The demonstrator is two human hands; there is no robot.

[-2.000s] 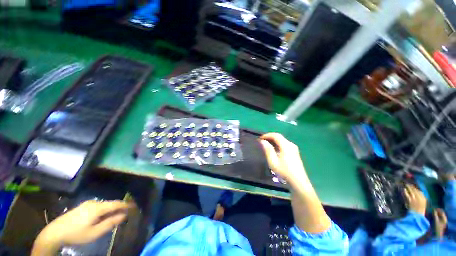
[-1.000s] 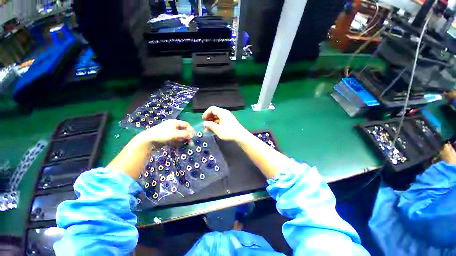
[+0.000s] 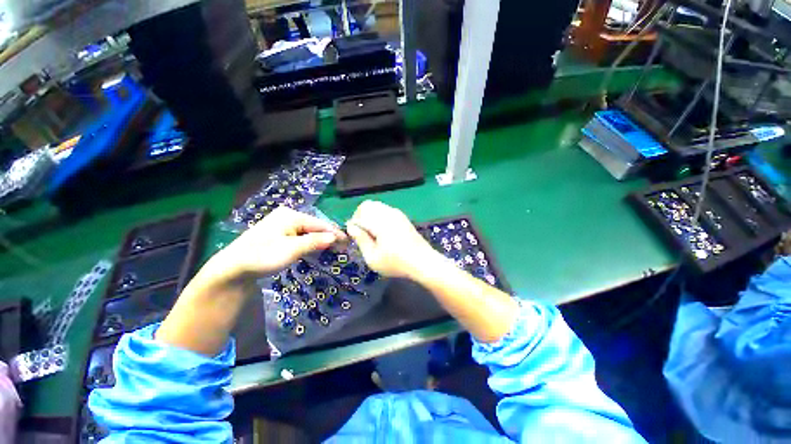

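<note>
A crinkled clear bag holds many small dark parts with pale gold rings. Its top edge is pinched between the fingertips of my left hand and my right hand, which are close together. The bag hangs over a long black compartment tray at the bench's front edge. Ring-faced parts lie in the tray's right end, beyond my right wrist. The bag and my forearms hide much of the tray. A second bag of ring-faced parts lies behind my hands.
A long black tray with glossy panels is at left, with perforated plastic strips beyond it. Empty black trays lie behind. A pale upright stands at the back. At right are a neighbour's parts tray, blue cards and a blue sleeve.
From two seconds ago, both hands have come together on the bag, which was lying flat on the tray. In the last second, the bag has bunched up and more parts in the tray's right end show.
</note>
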